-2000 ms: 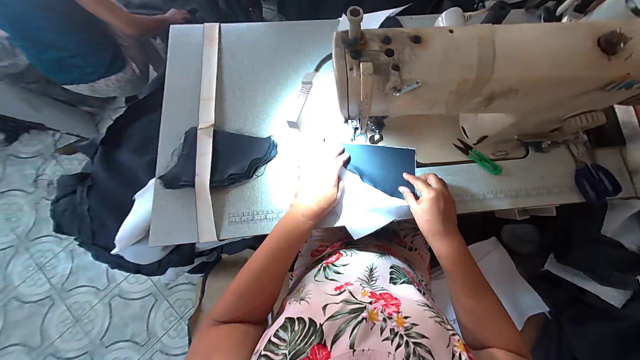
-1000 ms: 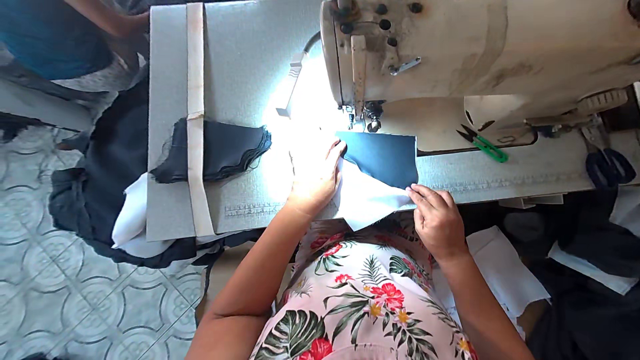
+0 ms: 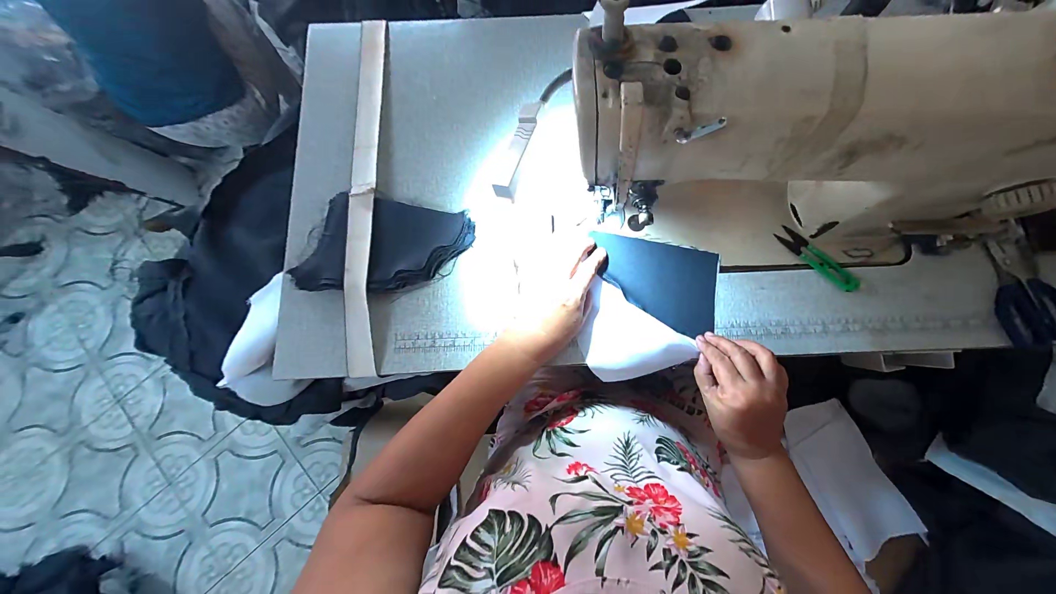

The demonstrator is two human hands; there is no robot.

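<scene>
A dark blue fabric piece [image 3: 664, 280] lies flat on the sewing machine table, its upper left corner just below the needle and presser foot [image 3: 606, 202]. White fabric [image 3: 631, 338] overlaps its lower left part and hangs over the table's front edge. My left hand [image 3: 553, 305] rests on both layers at their left side, partly washed out by the lamp's glare. Between the thumb and fingers of my right hand [image 3: 742, 384], the right corner of the white fabric is pinched at the front edge. The sewing machine [image 3: 784, 99] stands behind the fabric.
Stacked dark fabric pieces [image 3: 412, 243] lie under a pale strap [image 3: 363, 206] on the left. Green thread snips [image 3: 825, 262] rest right of the fabric, and dark-handled scissors [image 3: 1023, 305] are at the far right. Dark cloth [image 3: 231, 272] hangs beside the table's left edge.
My right hand has moved off the dark blue piece to the corner of the white fabric and down toward the front edge. My left hand stays on the fabric.
</scene>
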